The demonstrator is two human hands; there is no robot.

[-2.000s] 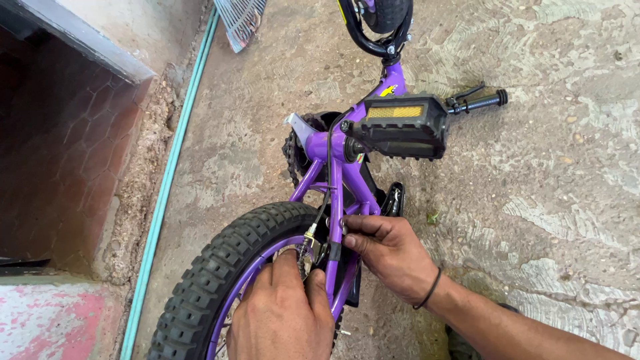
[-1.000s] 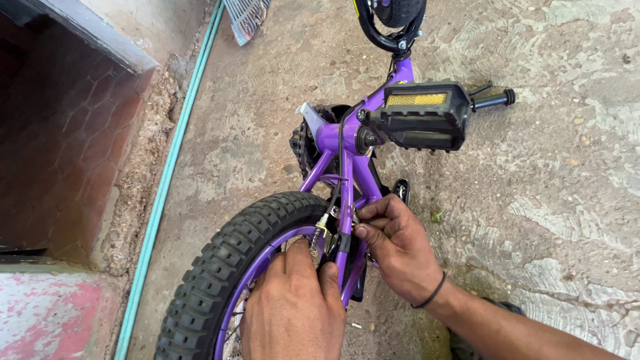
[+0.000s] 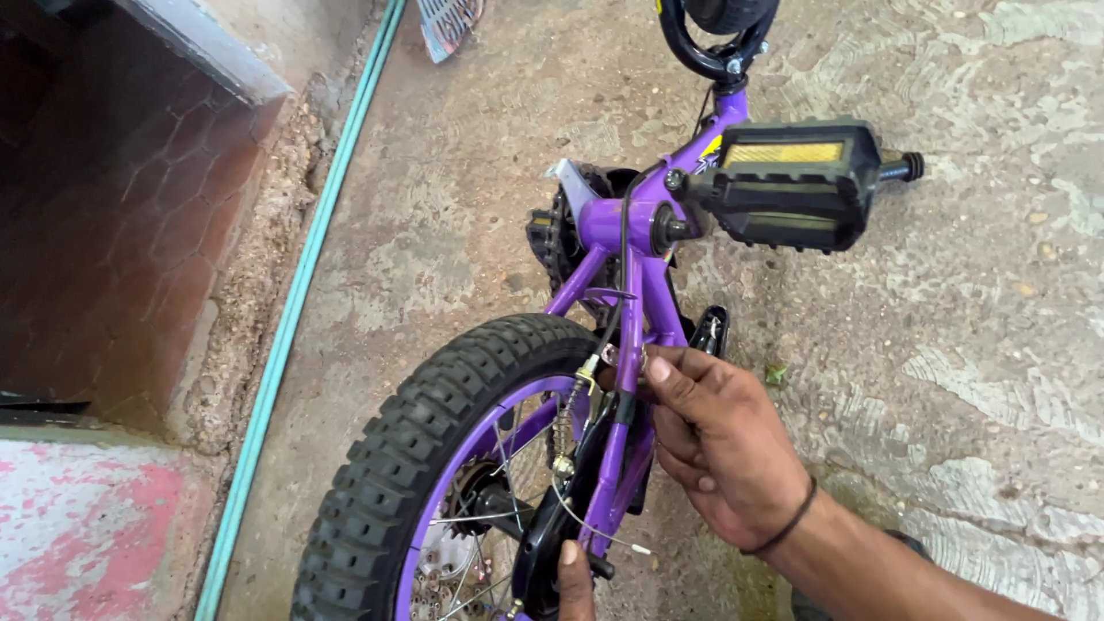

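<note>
A small bicycle with a purple frame [image 3: 634, 345] lies tipped on the ground, its knobby rear tire [image 3: 414, 414] toward me. My right hand [image 3: 720, 431] pinches at a frame tube with thumb and fingers, beside a small metal piece [image 3: 610, 354]; whether its fingers hold that piece is partly hidden. Only one digit of my left hand [image 3: 575, 580] shows at the bottom edge, by the lower part of the frame. A brake cable [image 3: 595, 528] with a white end cap curves out below a spring [image 3: 565, 418]. A black pedal [image 3: 798, 185] with yellow reflectors sticks out above.
Teal rods [image 3: 297, 293] lie along the wall base at left, beside a doorway with a tiled floor [image 3: 172, 198]. The handlebar end [image 3: 901, 166] is beyond the pedal. A plastic rake or broom head [image 3: 450, 26] is at the top. A container with small parts [image 3: 448, 578] shows through the spokes.
My left hand has moved down, away from the brake spring and cable, and is now mostly out of view. My right hand stays at the frame tube.
</note>
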